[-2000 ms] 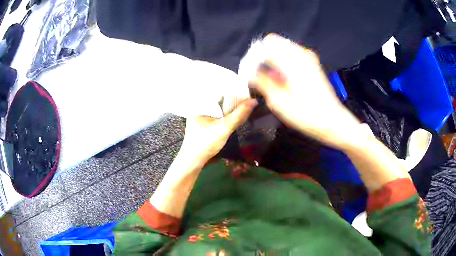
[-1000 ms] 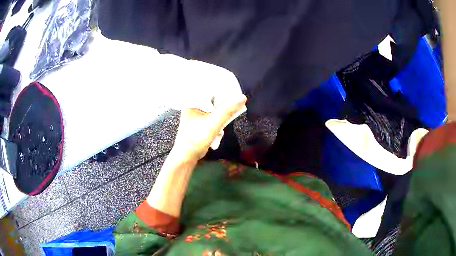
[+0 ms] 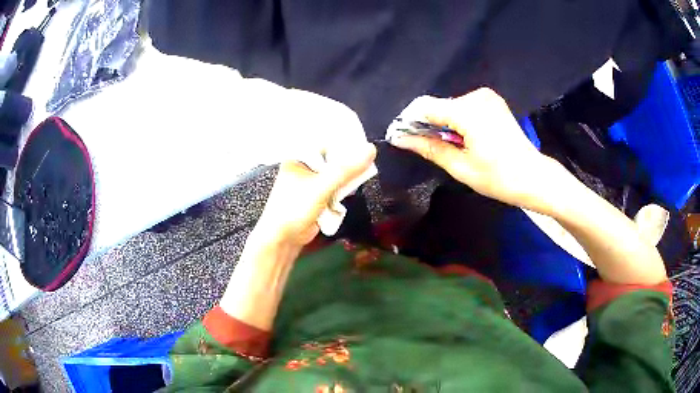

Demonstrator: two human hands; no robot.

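Note:
My left hand (image 3: 315, 192) pinches the edge of the pale collar (image 3: 331, 221) at the near side of the dark garment (image 3: 368, 54). My right hand (image 3: 480, 142) is just right of it, fingertips close to the left fingertips. It holds thread snips (image 3: 430, 130) with a pink grip across its fingers. A short dark line, needle or thread, shows between the two hands; which one I cannot tell. The garment is heaped beyond my hands.
A round black tray (image 3: 54, 203) with a red rim holds small discs on the white table (image 3: 169, 138) at left. A clear plastic bag (image 3: 92, 50) lies beyond it. Blue crates stand at lower left (image 3: 115, 361) and right (image 3: 664, 134). Other cream-collared garments lie at right.
My right hand was out at the far right a second ago and is back beside my left hand. My left hand has stayed on the collar. The cloth at right has shifted slightly.

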